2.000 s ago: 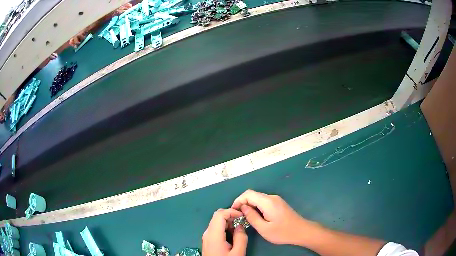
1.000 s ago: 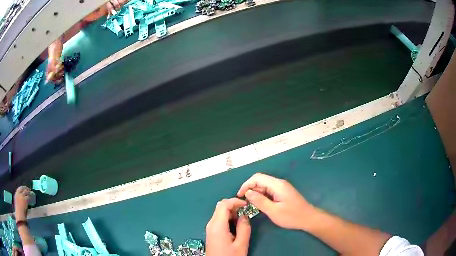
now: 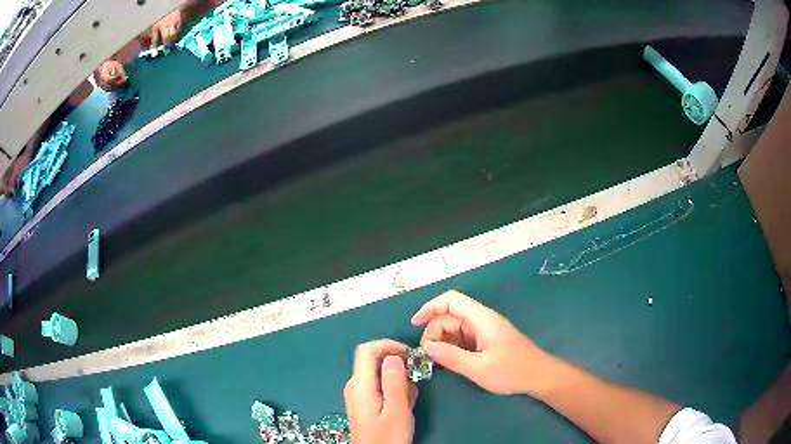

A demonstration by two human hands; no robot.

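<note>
A small green and silver circuit board [image 3: 420, 364] is held over the near green bench. My left hand [image 3: 380, 392] grips its left side between thumb and fingers. My right hand [image 3: 475, 345] is at its upper right, with the thumb and a finger close to the board's edge; whether it grips the board is not clear. A pile of circuit boards [image 3: 290, 427] lies on the bench to the left of my left hand, partly cut off by the bottom edge.
Turquoise handle shells [image 3: 143, 421] lie at the near left. The conveyor belt [image 3: 364, 182] carries a turquoise fan body [image 3: 699, 101] at the right and smaller turquoise parts at the left. The pale rail [image 3: 434, 264] borders it. Thin wire [image 3: 607, 247] lies right. Other people's hands show at the far bench.
The board shows more openly between my hands, and my right fingers have spread. The fan body at the right has moved left on the belt. The other person's hand at the near left is gone.
</note>
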